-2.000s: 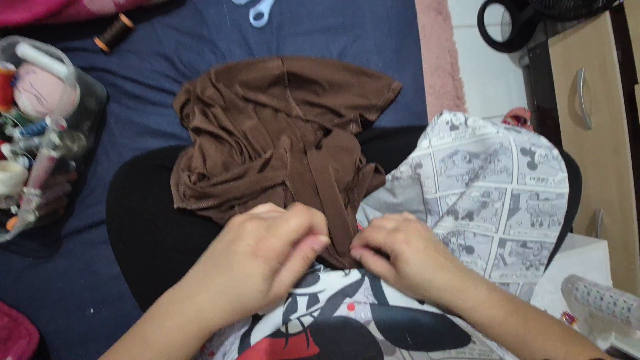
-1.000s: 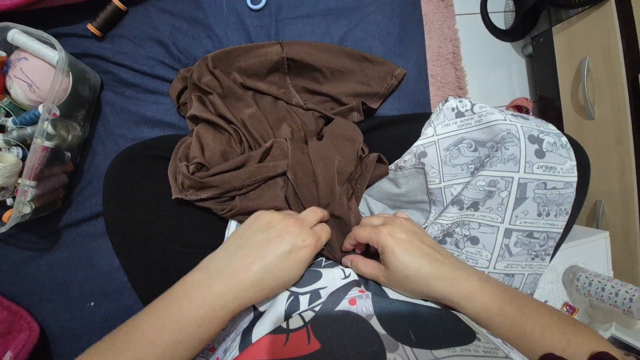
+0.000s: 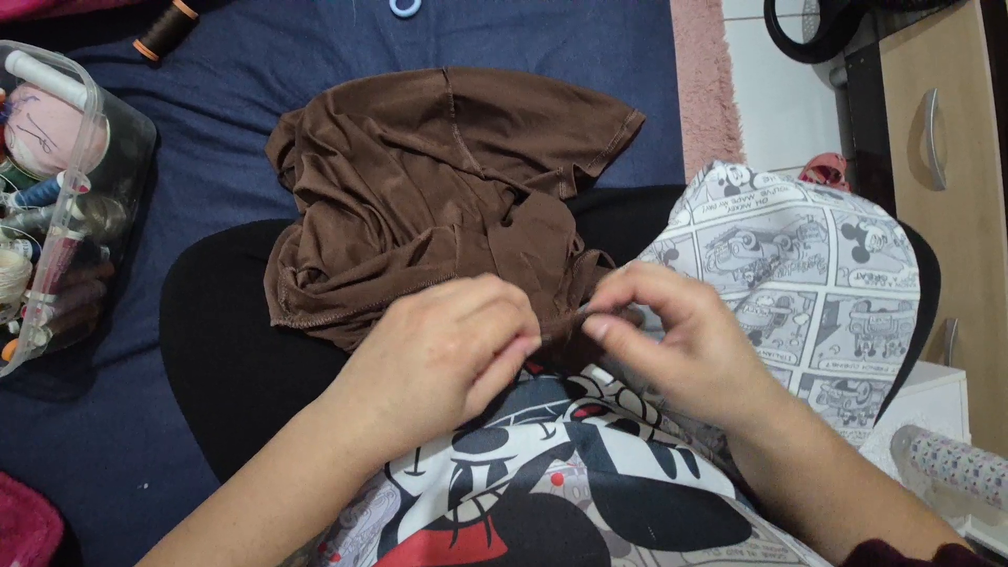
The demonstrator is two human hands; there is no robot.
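A brown knit garment (image 3: 394, 165) with overlocked seams lies bunched over my crossed legs in black trousers. My left hand (image 3: 465, 346) is closed on the lower edge of the brown cloth, thumb against the fingers. Just to its right, my right hand (image 3: 669, 339) pinches thumb and forefinger by the same edge, around something small and thin, perhaps a needle; it is too small to tell. Under both hands, a cartoon-printed fabric (image 3: 795, 260) covers my lap and right knee.
At the left, a clear plastic box (image 3: 134, 118) holds thread spools and a pink ball. A dark thread spool (image 3: 165, 30) and a light blue ring handle (image 3: 405, 6) rest on the navy bed sheet (image 3: 213, 102). Wooden drawers (image 3: 937, 236) stand at the right, beside a pink rug (image 3: 706, 87).
My right hand has shifted a little away from my left, opening a gap between them at the brown edge. My left hand stays on the cloth.
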